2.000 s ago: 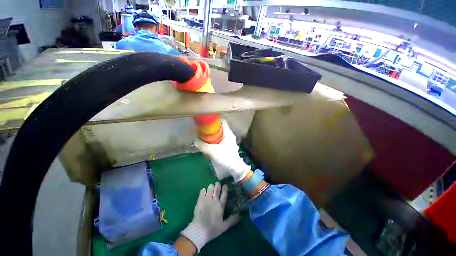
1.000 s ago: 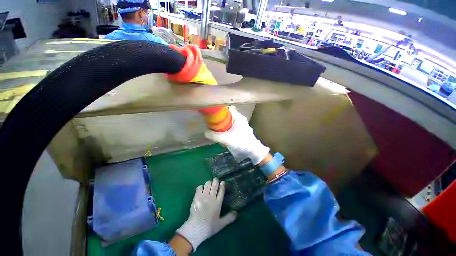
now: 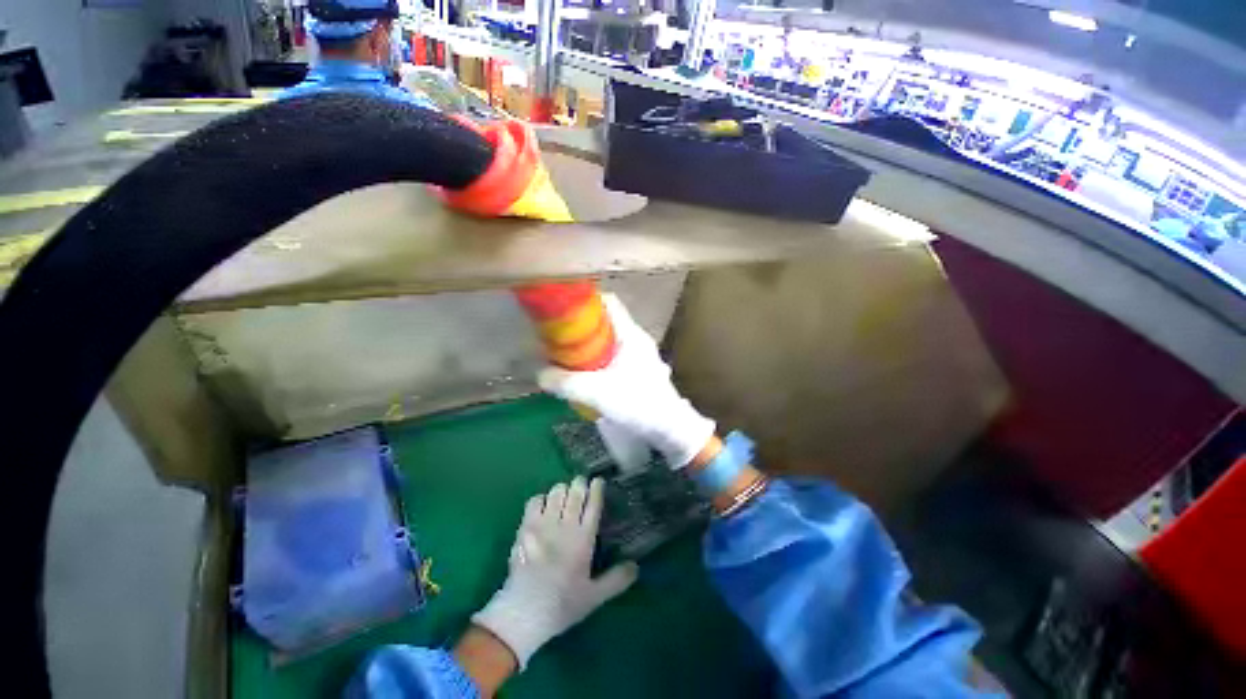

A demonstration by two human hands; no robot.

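Observation:
A dark green circuit board [image 3: 653,516] with dense small parts lies on the green mat [image 3: 472,471]. My gloved left hand [image 3: 554,563] rests flat on the mat, its fingertips at the board's left edge, holding nothing visible. My gloved right hand [image 3: 631,392] is closed around the lower end of the hose handle [image 3: 575,328], banded red, orange and yellow, above the board. The nozzle is mostly hidden by my right hand. The thick black hose [image 3: 260,150] arches at the left and passes down through the opening in the shelf.
A translucent blue-grey plastic box [image 3: 325,544] lies left on the mat. A black tray [image 3: 731,153] with tools stands on the shelf [image 3: 410,262]. More boards [image 3: 1073,635] lie on the dark belt at lower right. A person in blue [image 3: 349,62] is beyond the shelf.
Since two seconds ago, my right hand and the handle have shifted right relative to the mat, and more of the board shows. Against one second ago, the handle sits slightly lower and further left over the board.

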